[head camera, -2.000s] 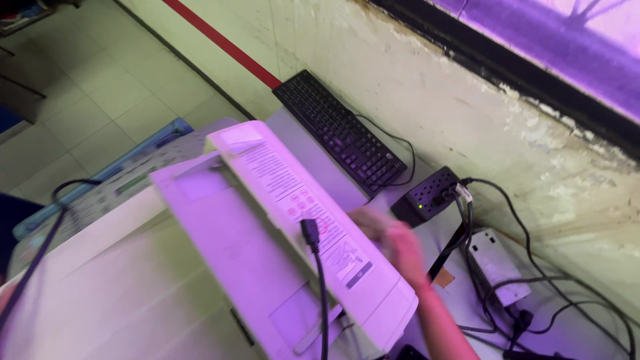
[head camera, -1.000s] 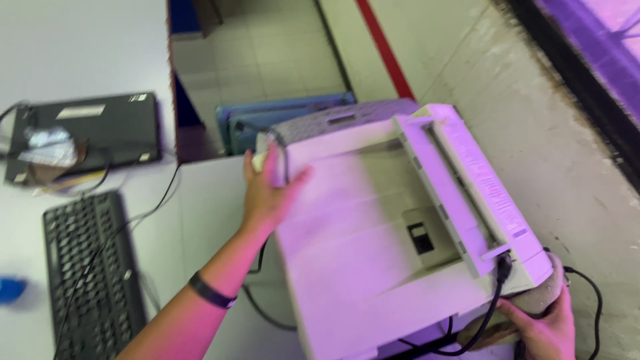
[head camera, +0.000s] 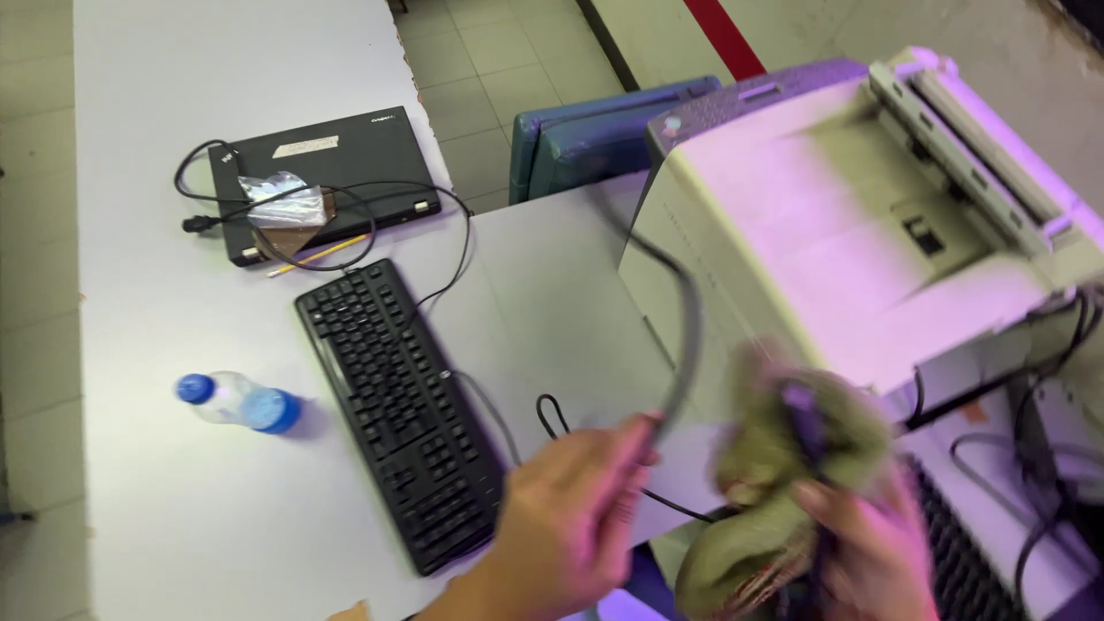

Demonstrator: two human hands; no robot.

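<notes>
My left hand [head camera: 573,509] grips a black cable [head camera: 690,319] that arcs up in front of the printer's side. To its right, my right hand [head camera: 871,535] holds a greenish-brown cloth [head camera: 768,483], blurred by motion, along with a dark cable or plug end at the cloth's upper part. Both hands are just in front of the white printer [head camera: 776,224], whose top output tray faces up. A black keyboard [head camera: 401,414] lies left of my left hand.
A closed black laptop [head camera: 397,164] carries a plastic packet [head camera: 289,203] and a cable; a pencil [head camera: 319,256] lies beside it. A plastic bottle with blue cap [head camera: 237,403] lies on its side. A second keyboard [head camera: 957,543] and tangled cables are at right. A blue chair [head camera: 586,138] stands behind.
My left hand has left the printer's top and now holds a cable. My right hand has come away from the printer's right corner, with the cloth in it. The view has shifted left.
</notes>
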